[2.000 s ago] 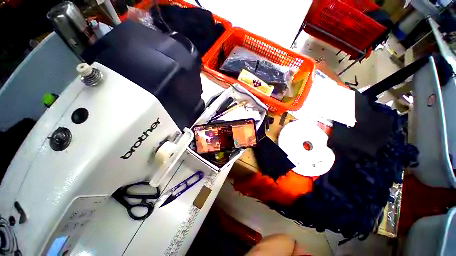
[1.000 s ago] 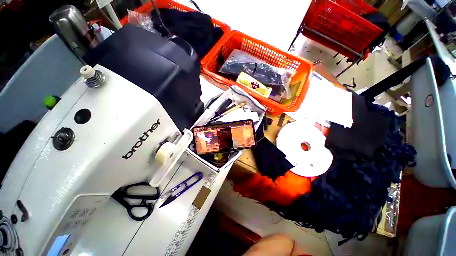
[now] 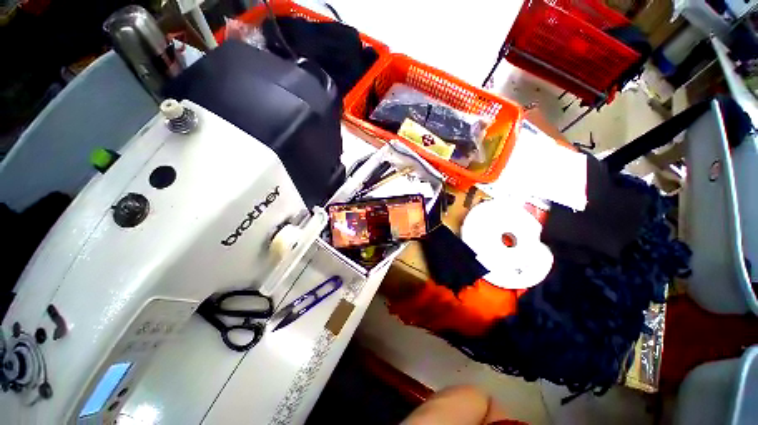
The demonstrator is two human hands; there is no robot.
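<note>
Neither of my hands can be made out. A rounded patch of bare skin is cut off by the bottom edge; I cannot tell which body part it is. The white "brother" sewing machine (image 3: 191, 224) fills the left side. Black-handled scissors (image 3: 241, 319) lie on its bed beside slim purple-blue thread snips (image 3: 308, 302). A phone (image 3: 378, 222) with a lit reddish-brown picture rests on a small white accessory tray (image 3: 384, 264) of odds and ends. The needle area is out of view.
An orange basket (image 3: 374, 75) holds plastic-bagged dark items. White tape rolls (image 3: 490, 264) lie on a dark cloth heap (image 3: 573, 332) at right, by orange fabric (image 3: 457, 309). A red basket (image 3: 573, 50) stands behind. A metal flask (image 3: 141, 46) is at upper left.
The machine, scissors and snips sit slightly further right in the picture, as the camera view has shifted a little. The phone and tray keep their places relative to the machine.
</note>
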